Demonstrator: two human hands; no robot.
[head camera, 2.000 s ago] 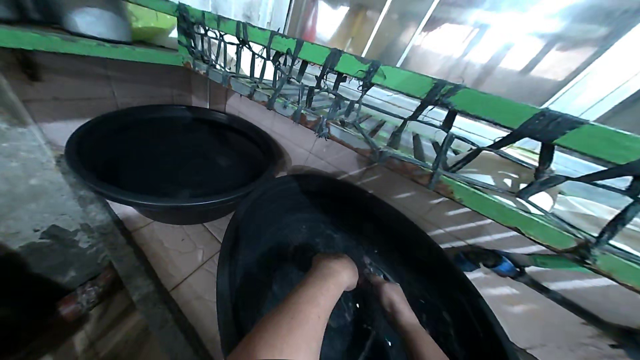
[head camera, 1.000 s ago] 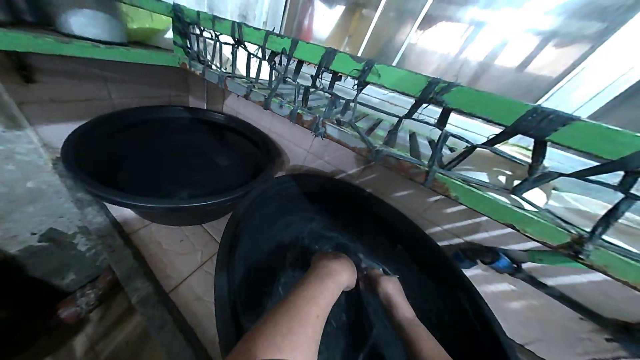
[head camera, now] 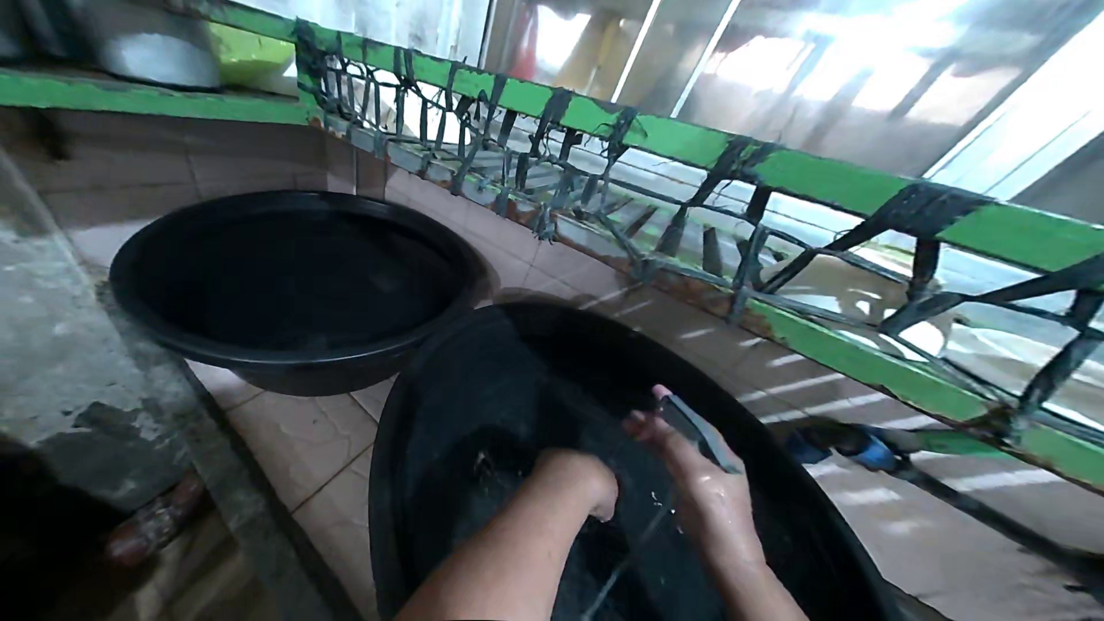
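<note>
A large black plastic basin point(head camera: 483, 388) stands tilted in front of me, with what looks like dark water in it. My left hand point(head camera: 578, 483) is down inside it, wrist bent; its fingers are mostly hidden, so what it holds does not show. My right hand point(head camera: 703, 483) is raised above the basin and wet, gripping a flat, dark grey, slab-like object point(head camera: 699, 431) that I cannot identify. A second round black basin point(head camera: 293, 358) stands to the left, close beside the first one's rim.
A green frame point(head camera: 673, 134) laced with black strips runs along the back and right. Tiled floor point(head camera: 293, 440) lies under the basins, beside a concrete ledge point(head camera: 233, 492). Blue-wrapped piping point(head camera: 871, 453) is at the right. A metal pot point(head camera: 159, 52) sits on a green shelf at upper left.
My right hand has risen from low in the basin and now shows a flat grey object in its grip. My left hand stays down in the basin.
</note>
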